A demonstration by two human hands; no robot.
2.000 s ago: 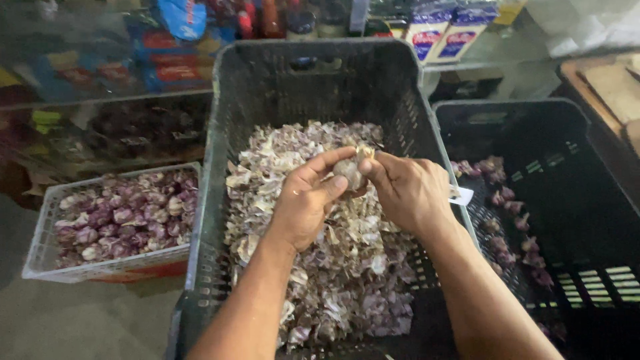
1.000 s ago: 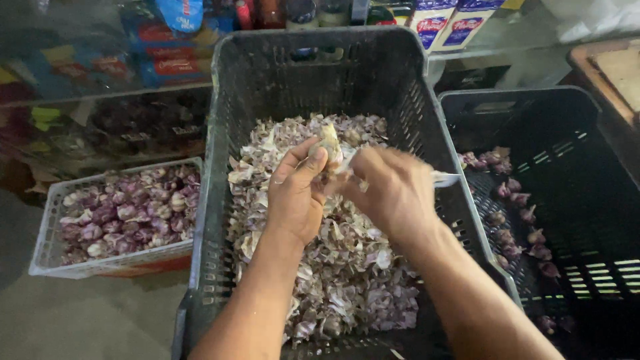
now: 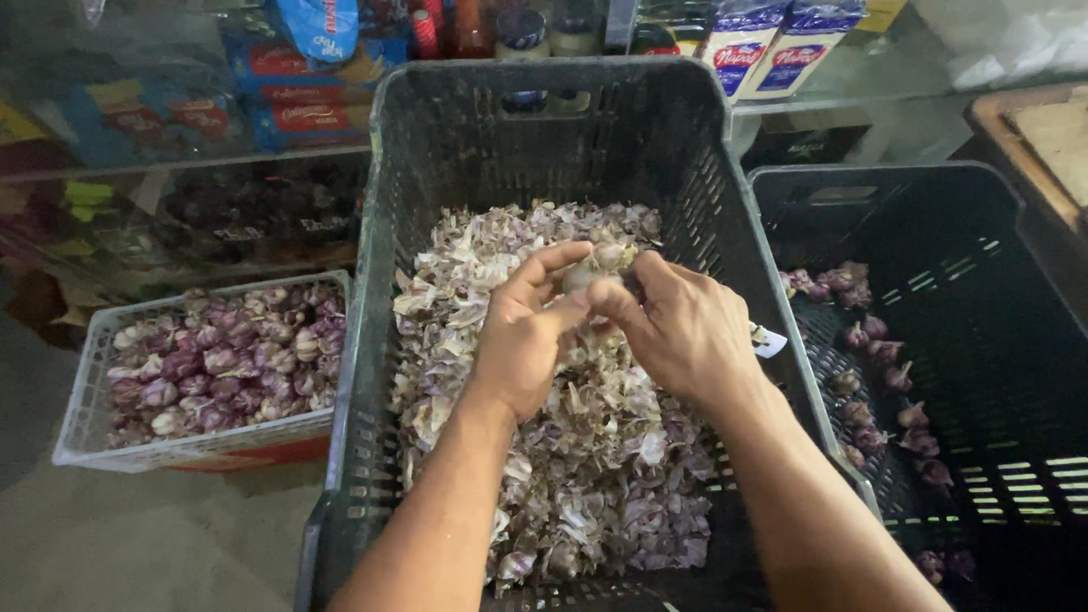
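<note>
A pale garlic bulb (image 3: 595,265) is held between both hands, over the middle of a black plastic crate (image 3: 544,161). My left hand (image 3: 531,331) cups it from the left with thumb and fingers. From the right, my right hand (image 3: 680,327) touches it with the thumb and index finger; its other fingers are partly hidden. Below the hands, a thick layer of loose garlic skins (image 3: 578,459) covers much of the crate's floor. A small white tag-like piece (image 3: 768,340) shows at the crate's right side, beyond my right hand.
At the left, a white plastic basket (image 3: 81,391) is full of purple garlic bulbs (image 3: 225,361). At the right, a second black crate (image 3: 960,212) holds scattered garlic bulbs (image 3: 914,416). Behind stand glass shelves with packets (image 3: 739,51) and jars, and a wooden board edge (image 3: 1003,127).
The bulb, upright in my left fingers one second ago, is now lower between both hands. My right hand has moved in against it.
</note>
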